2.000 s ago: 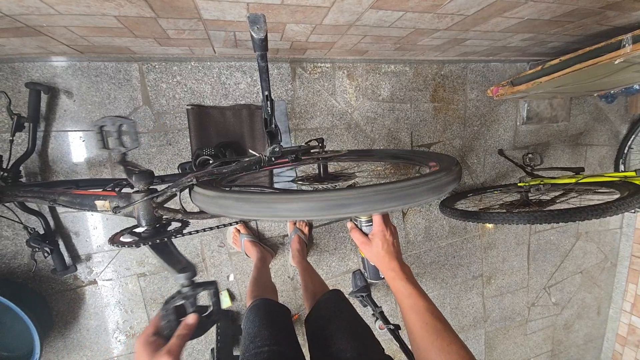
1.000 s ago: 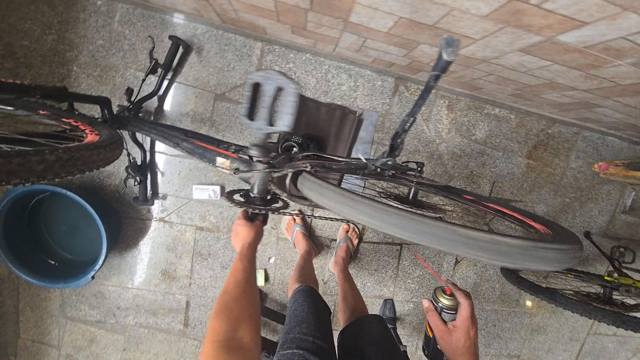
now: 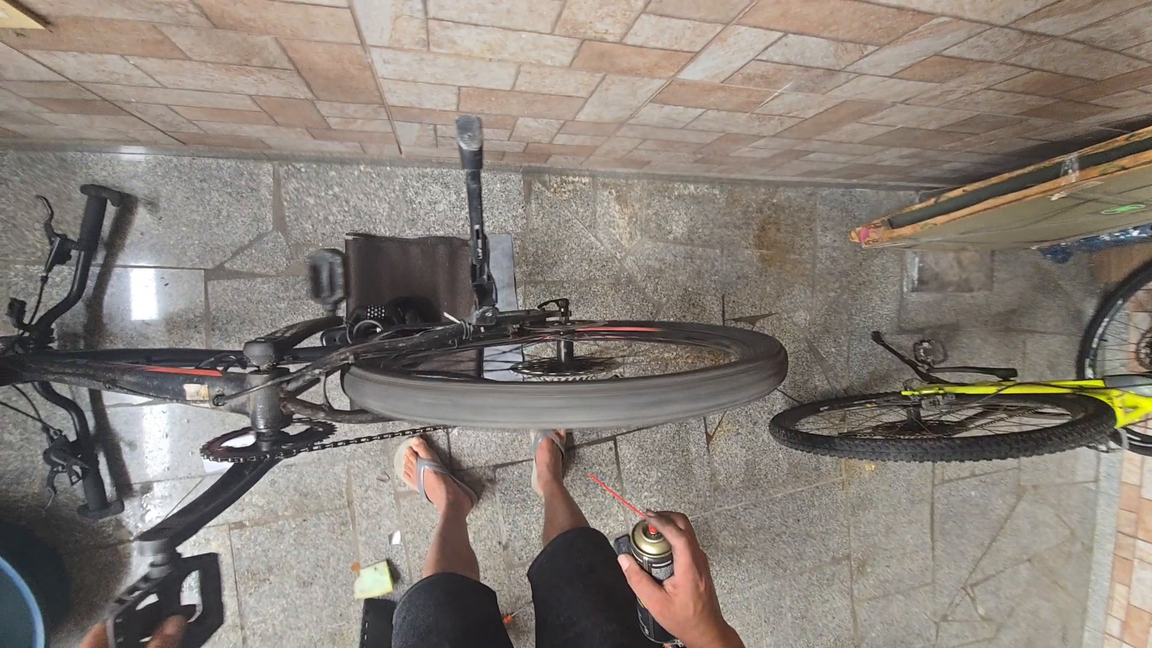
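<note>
An upside-down bicycle lies across the view, its rear wheel (image 3: 567, 400) blurred as if spinning. My left hand (image 3: 135, 633), partly cut off at the lower left, holds the near pedal (image 3: 205, 589) on its crank arm (image 3: 211, 504). The chainring (image 3: 270, 443) and chain (image 3: 378, 438) lie above that crank. My right hand (image 3: 675, 580) grips an aerosol can (image 3: 650, 549) below the rear wheel, with a finger at its nozzle. A thin red straw (image 3: 616, 495) points from the nozzle up and left toward the wheel.
A kickstand (image 3: 472, 198) sticks up toward the tiled wall (image 3: 576, 72). Behind the bicycle lies a dark mat (image 3: 405, 270). A second bicycle with a yellow frame (image 3: 1017, 389) and a leaning panel (image 3: 1017, 202) are at right. A blue tub (image 3: 20, 585) and a sponge (image 3: 373, 580) are on the floor.
The crank has turned, and my left hand has moved from near the chainring down to the lower left. My right hand still holds the can. The view has swung.
</note>
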